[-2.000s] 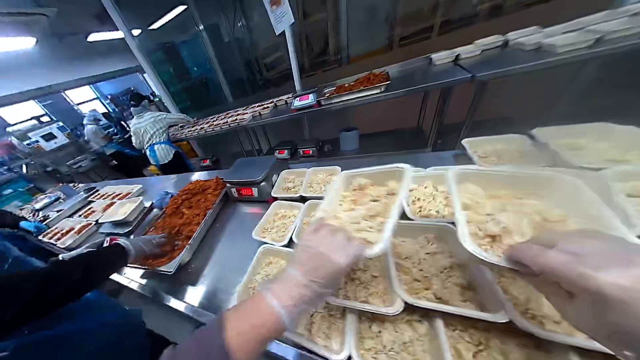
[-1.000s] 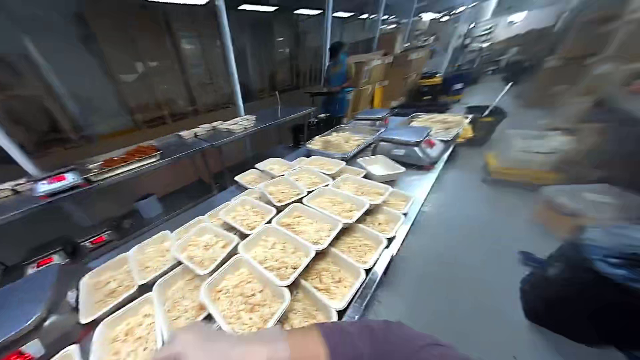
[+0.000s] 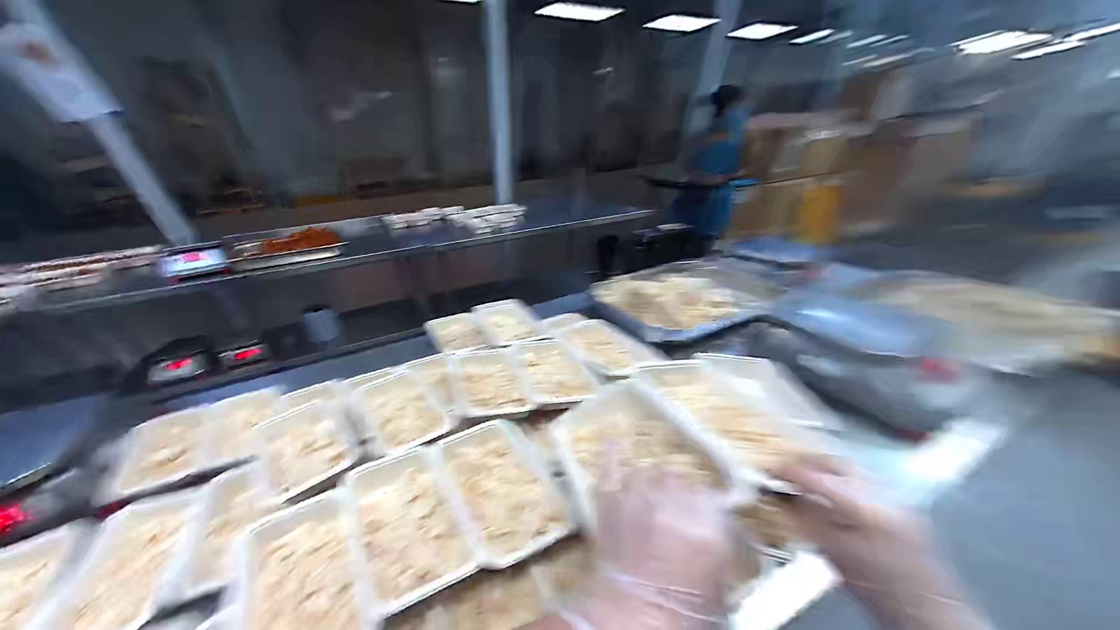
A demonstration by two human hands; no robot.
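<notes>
My left hand point(image 3: 661, 542), in a clear plastic glove, reaches over a white rectangular tray point(image 3: 634, 433) filled with pale shredded food; motion blur hides whether its fingers grip the rim. At the right, my right hand point(image 3: 844, 503) has its fingers on the near right edge of another filled tray point(image 3: 722, 416), which lies beside the first. Several more filled trays point(image 3: 411, 525) spread leftward in rows, some resting on others. An empty-looking white tray point(image 3: 774, 389) sits partly behind the right-hand one.
A metal pan of pale food point(image 3: 674, 302) stands behind the trays, near a blurred scale point(image 3: 866, 376). On the back shelf point(image 3: 560, 223) are a pan of red food point(image 3: 293, 249), a lit scale point(image 3: 192, 261) and stacked white trays point(image 3: 455, 217). A person point(image 3: 713, 171) stands beyond.
The view swung far right, then partly back left. Both hands held filled trays two seconds ago; now both are at trays at the right part of the rows.
</notes>
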